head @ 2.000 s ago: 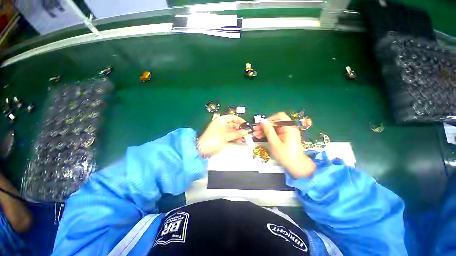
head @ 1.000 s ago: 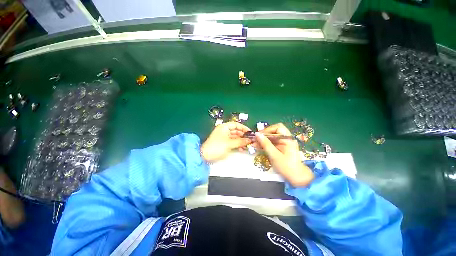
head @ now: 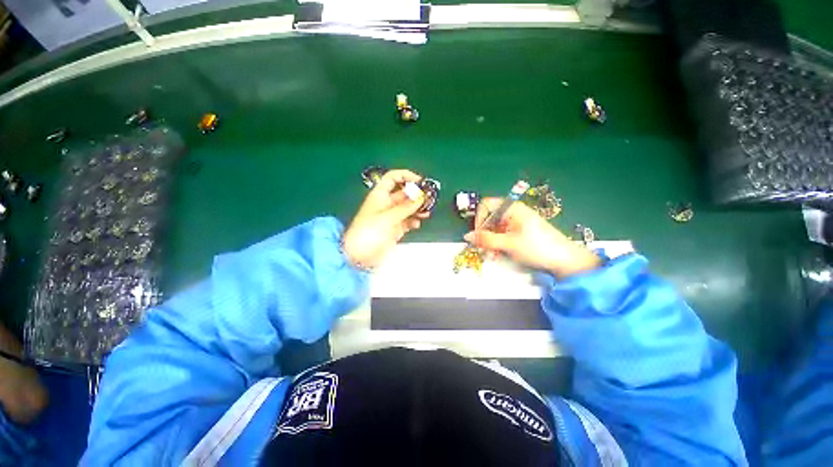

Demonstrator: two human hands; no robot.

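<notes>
My left hand [head: 385,217] is shut on a small round electronic module [head: 427,194] with a white patch, raised above the green surface. My right hand [head: 522,235] holds slim tweezers [head: 504,208] like a pen, the shaft slanting up and right. Their tip is near a pile of small gold parts [head: 468,261] on the white sheet of the work pad [head: 416,260]; contact cannot be told. A dark module with a white tab [head: 466,202] lies between the hands. Another module [head: 373,176] lies behind my left fingers, partly hidden.
A clear blister tray [head: 102,242] lies left. Stacked blister trays [head: 776,137] stand right beside a black tray [head: 722,27]. Loose modules [head: 407,111] lie spread on the green surface [head: 283,128]; gold-dark pieces [head: 545,201] lie right of my hands. Another person's arm [head: 20,388] shows at the left edge.
My hands were close together at a small part; now they are apart. My left hand has moved to the module behind and holds it. My right hand has turned the tweezers towards the gold pile.
</notes>
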